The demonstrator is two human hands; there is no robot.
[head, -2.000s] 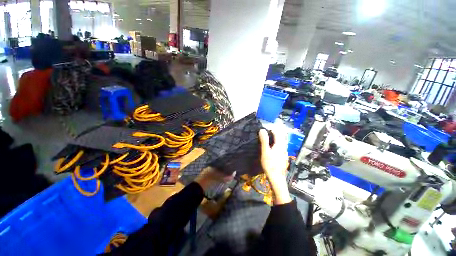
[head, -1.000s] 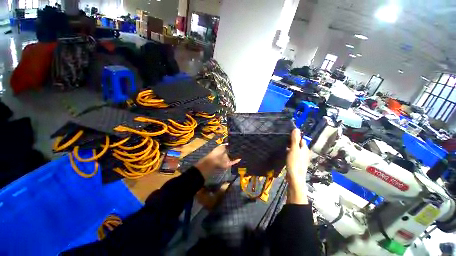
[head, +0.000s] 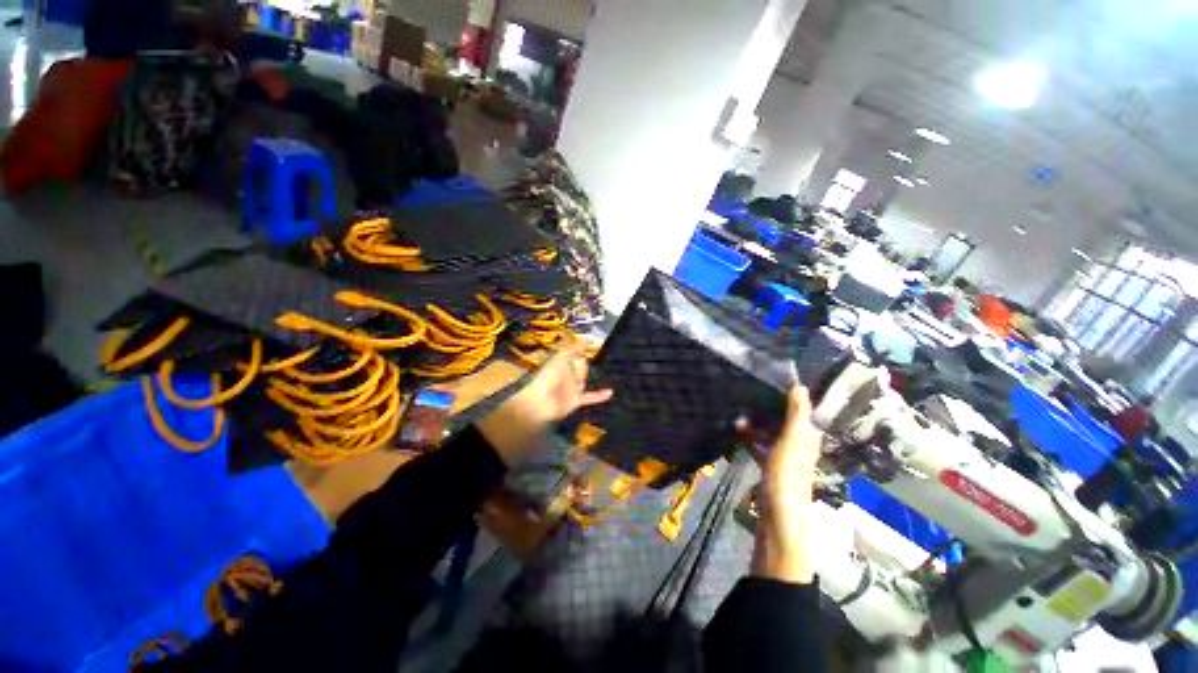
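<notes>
A dark bag panel with a diamond pattern is held up and tilted in front of me. My left hand grips its left edge. My right hand grips its right edge, with the fingers partly hidden behind it. Orange-yellow handles hang from the panel's lower edge. Below lies more dark patterned material with narrow black strips. The white sewing machine with a red label stands to the right of my right hand.
Dark panels with orange-yellow handles are piled at the left on a tan board. A phone lies beside them. A blue bin is at the lower left. A blue stool and a white pillar stand beyond.
The panel went from slanted to facing me squarely, then tilted again with its right side lower. Its handles swung into fuller view. Both hands keep hold. The view has shifted slightly.
</notes>
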